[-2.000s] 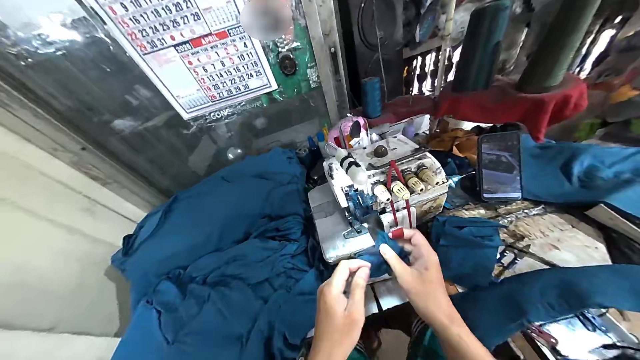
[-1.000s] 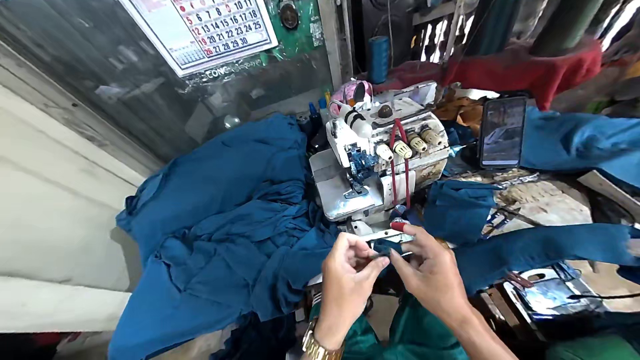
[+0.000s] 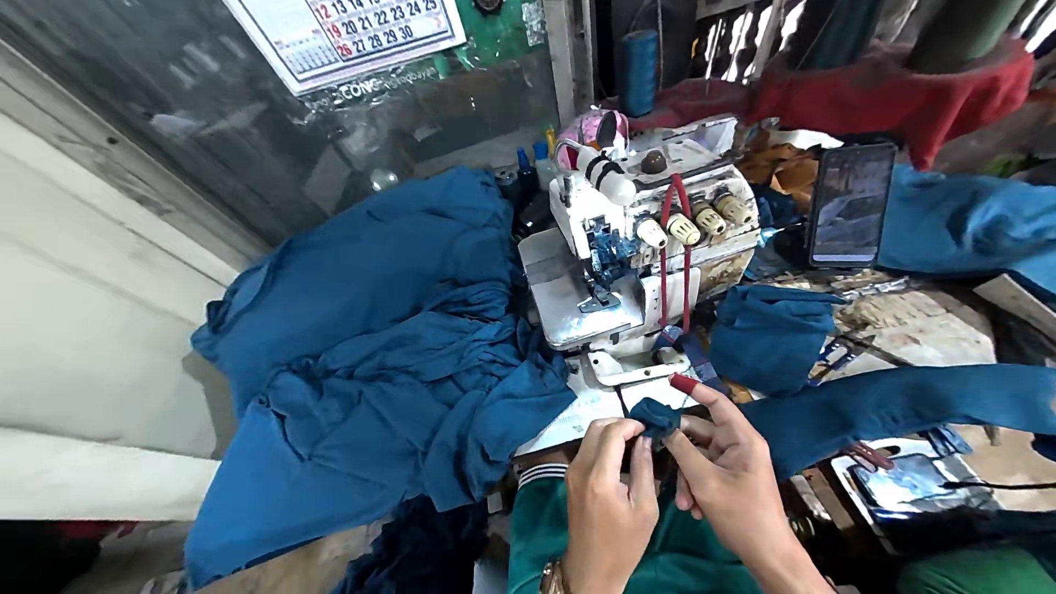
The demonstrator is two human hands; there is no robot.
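A small piece of dark blue fabric (image 3: 656, 417) is pinched between the fingertips of both hands, just in front of the sewing machine. My left hand (image 3: 612, 487) grips its left side, and a watch or bracelet shows at that wrist. On its right side, my right hand (image 3: 724, 466) holds the fabric between thumb and fingers, the index finger raised with a red covering on its tip. Beyond the hands stands a white overlock sewing machine (image 3: 652, 239) with several tension dials and a red cord hanging over its front.
Large blue fabric (image 3: 371, 330) is heaped left of the machine. Folded blue fabric (image 3: 771, 338) and a long blue strip (image 3: 899, 404) lie to the right. A phone (image 3: 852, 206) stands behind them. A blue thread cone (image 3: 638, 74) is behind the machine, near a wall calendar (image 3: 355, 33).
Both hands, with the small fabric piece, have moved back from beside the machine's needle area toward the body. The fabric stays pinched between them.
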